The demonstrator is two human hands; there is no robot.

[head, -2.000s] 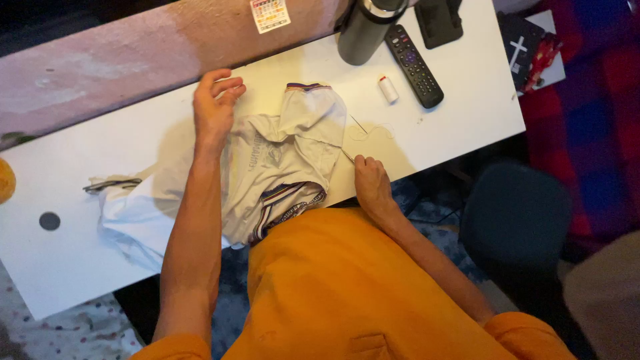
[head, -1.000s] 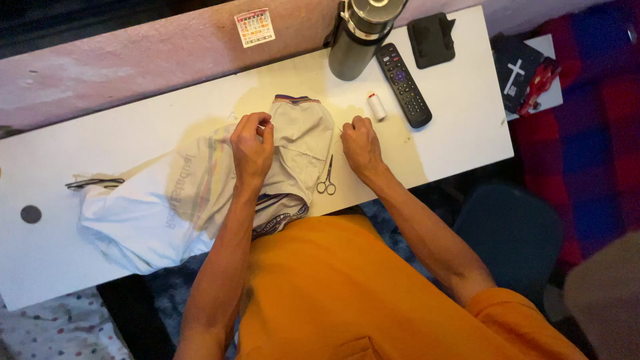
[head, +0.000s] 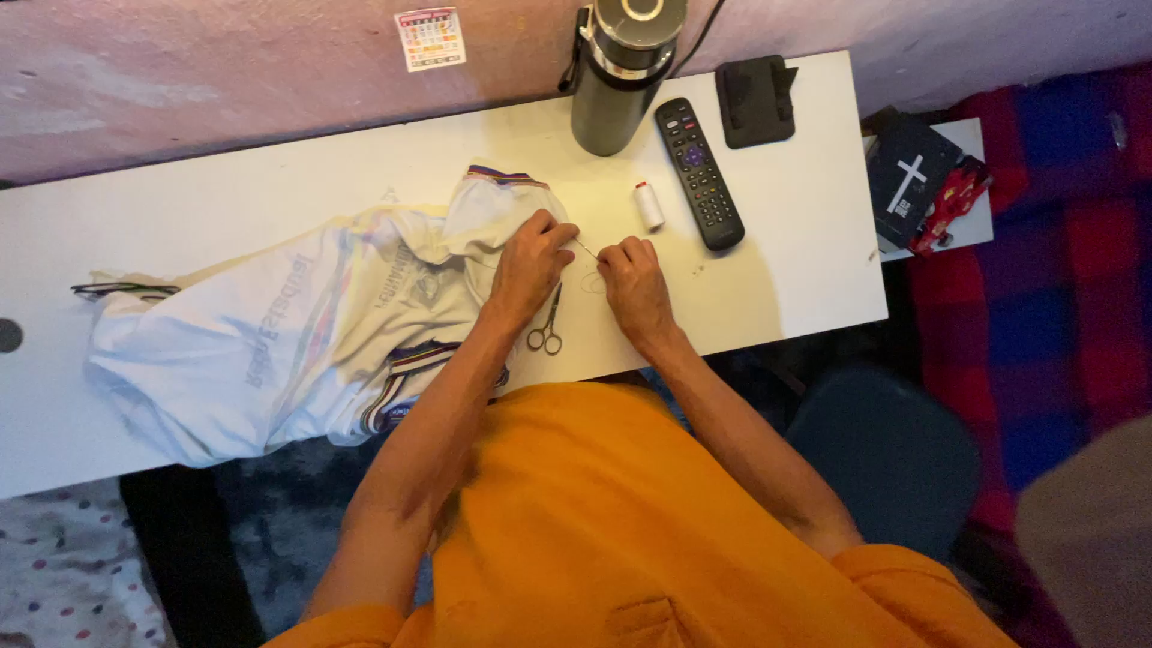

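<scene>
My left hand is at the sleeve end of a white shirt, its fingertips pinched on one end of a thin strand or needle. The other end of that thin piece is between the fingertips of my right hand, just above the tabletop. Whether it is a needle or only thread, I cannot tell. Fine loose thread curls beside my right fingers. Small scissors lie below and between both hands, blades pointing up. A white thread spool with a red tip lies above my right hand.
On the white table are a black remote control, a dark metal flask and a black stand-like object. A dark round spot is at the far left. A dark chair seat stands below the table's right end.
My hands have come together from either side of the shirt's sleeve, with the thin piece now between them. The scissors, hidden two seconds ago, show in the later frames.
</scene>
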